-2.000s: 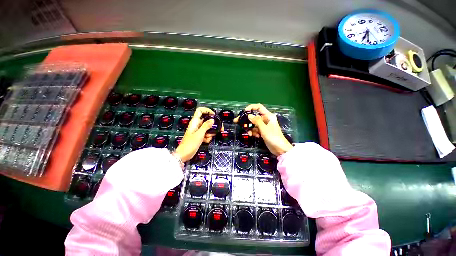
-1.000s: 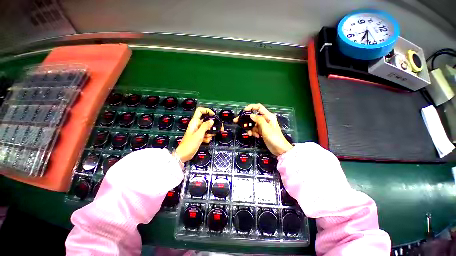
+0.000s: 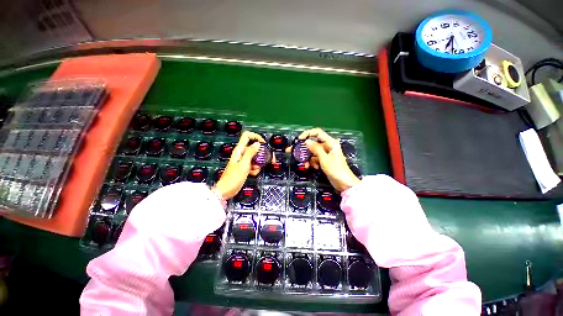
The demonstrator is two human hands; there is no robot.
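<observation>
My left hand [image 3: 242, 163] holds a round watch module [image 3: 262, 154] by its edge above the clear blister tray [image 3: 296, 295]. My right hand [image 3: 327, 157] holds a second round watch module [image 3: 301, 152] a little to the right. Both faces show a purple, striped glint. The tray's pockets hold black discs, many with a red mark; several lower discs are plain black. One pocket shows a crosshatch pattern [image 3: 274, 199] and two are bright white. The pockets behind my hands are partly hidden.
A second blister tray [image 3: 162, 134] of mostly red-marked discs lies left. Clear trays [image 3: 46, 148] lie on an orange-red mat [image 3: 123, 111] at far left. At right are a black mat [image 3: 463, 148], a blue-rimmed clock [image 3: 453, 42], a white box [image 3: 494, 89] and white paper [image 3: 539, 162].
The faces of both held modules have gone from black with small light spots to a purple, striped glint. My hands have stayed in nearly the same place.
</observation>
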